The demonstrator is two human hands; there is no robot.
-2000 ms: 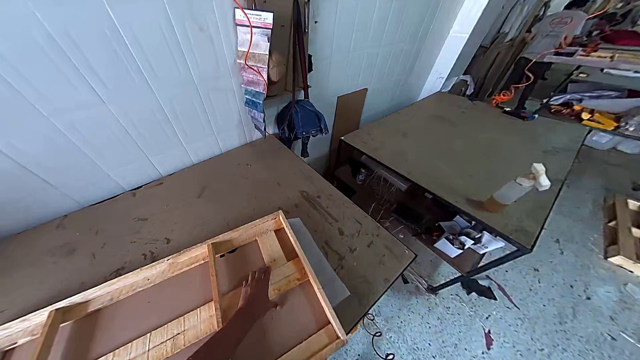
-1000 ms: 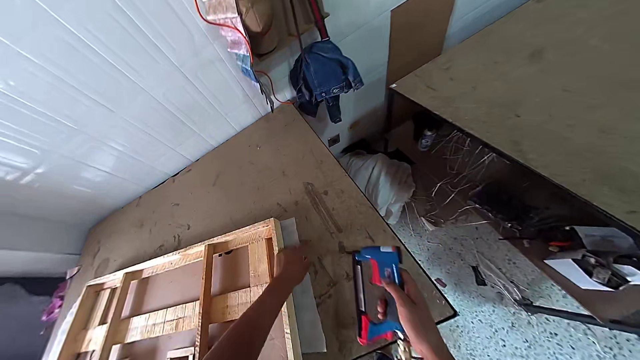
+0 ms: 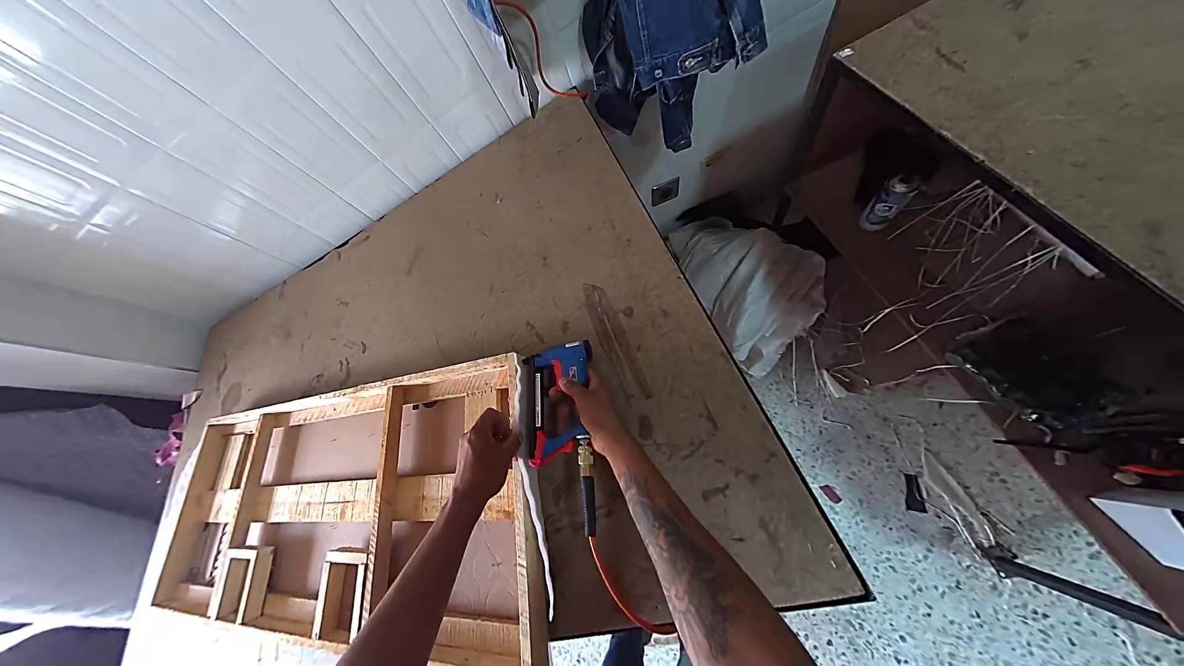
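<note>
A wooden frame [image 3: 384, 462] with crossbars and small inner blocks lies on the brown workbench [image 3: 490, 231]. Along its right outer side runs a strip of pale fabric [image 3: 540, 546]. My right hand [image 3: 587, 402] grips a blue and red pneumatic stapler [image 3: 560, 365], its nose against the strip at the frame's right rail, near the top corner. An orange air hose [image 3: 610, 587] leads from the brass fitting under its handle. My left hand [image 3: 487, 444] is closed at the inner side of that rail, across from the stapler; its fingertips are partly hidden, perhaps pinching the strip.
A denim jacket [image 3: 680, 46] hangs at the wall beyond the bench. Right of the bench are a pale cloth bundle [image 3: 754, 287], a spray can [image 3: 890, 202] and thin scattered strips [image 3: 962, 240]. A second worktable [image 3: 1064, 111] stands at the upper right. White wall panels [image 3: 305, 111] border the bench.
The stapler, held apart at the right of the frame a second ago, has moved against its right rail. My left hand stays near that rail. Two seconds ago no stapler was in view.
</note>
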